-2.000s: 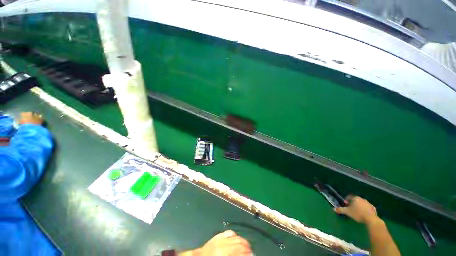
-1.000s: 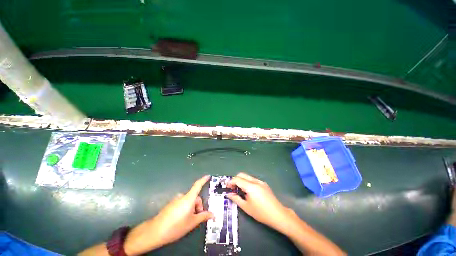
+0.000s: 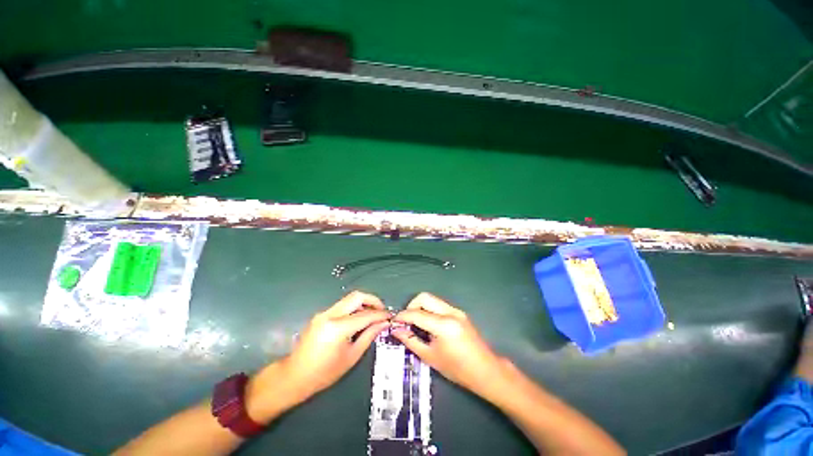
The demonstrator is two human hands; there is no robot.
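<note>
An opened phone unit (image 3: pixel 400 396) lies on the dark-green bench in front of me, white and black internals up, its long side pointing away from me. My left hand (image 3: pixel 343 338) and my right hand (image 3: pixel 446 338) meet over its far end, fingertips nearly touching. The fingertips pinch something small there, with a bit of dark showing under the right fingers; the fingers hide what it is. Thin black antenna cables (image 3: pixel 392 258) lie curved on the bench just beyond my hands.
A blue parts bin (image 3: pixel 644 298) stands at right. A clear bag (image 3: pixel 174 298) with green pieces (image 3: pixel 133 269) lies at left. Several phones, one open (image 3: pixel 212 149), lie on the green belt (image 3: pixel 446 178) beyond the taped edge (image 3: pixel 312 216). A white post (image 3: pixel 62 156) stands left; another person's blue sleeve (image 3: pixel 784 423) shows right.
Since a second ago, my left hand has moved from the phone's side to its far end, meeting my right fingertips. Earlier, my right hand was at a phone on the belt.
</note>
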